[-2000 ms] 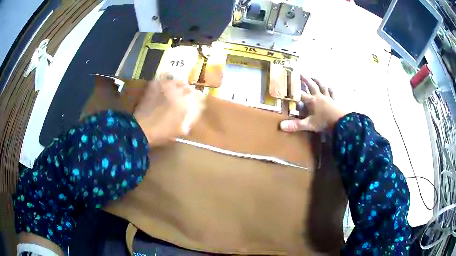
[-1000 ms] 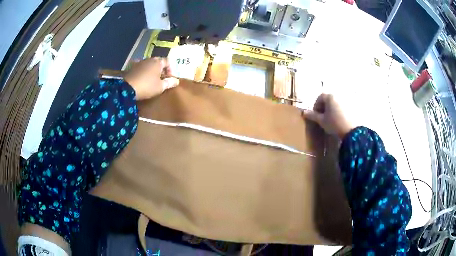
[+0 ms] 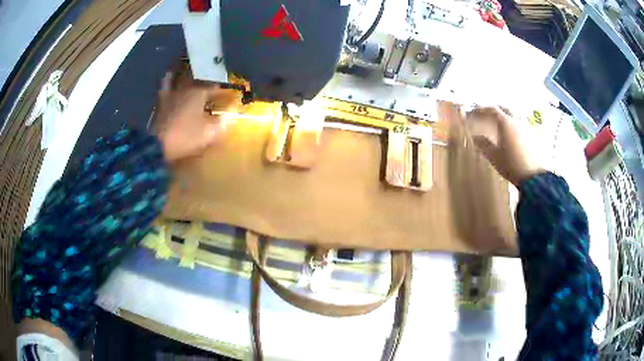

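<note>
The brown bag panel (image 3: 339,190) lies under the machine's yellow-brass clamp frame (image 3: 353,111), whose two slotted presser pieces (image 3: 409,161) rest over it. A handle strap (image 3: 332,307) hangs in a U loop from the panel's near edge, over the pale template plate (image 3: 212,289). My left hand (image 3: 187,123) is blurred at the panel's left end; its grip is unclear. My right hand (image 3: 503,141) is bent around the raised right part of the panel, fingertips partly hidden. The dark grey sewing head (image 3: 282,46) stands over the left presser piece, with a bright light at the needle.
A dark mat (image 3: 134,84) and brown strap pile (image 3: 18,162) lie at the left, with a white cloth scrap (image 3: 51,113) between. The control screen (image 3: 593,70) and a red thread cone (image 3: 600,143) stand at the right. Pale strips (image 3: 621,211) lie at the far right.
The panel has moved forward under the clamp area, uncovering the template plate and strap loop. Its white line no longer shows. Both hands have moved outward, the right also forward. The needle light now shows.
</note>
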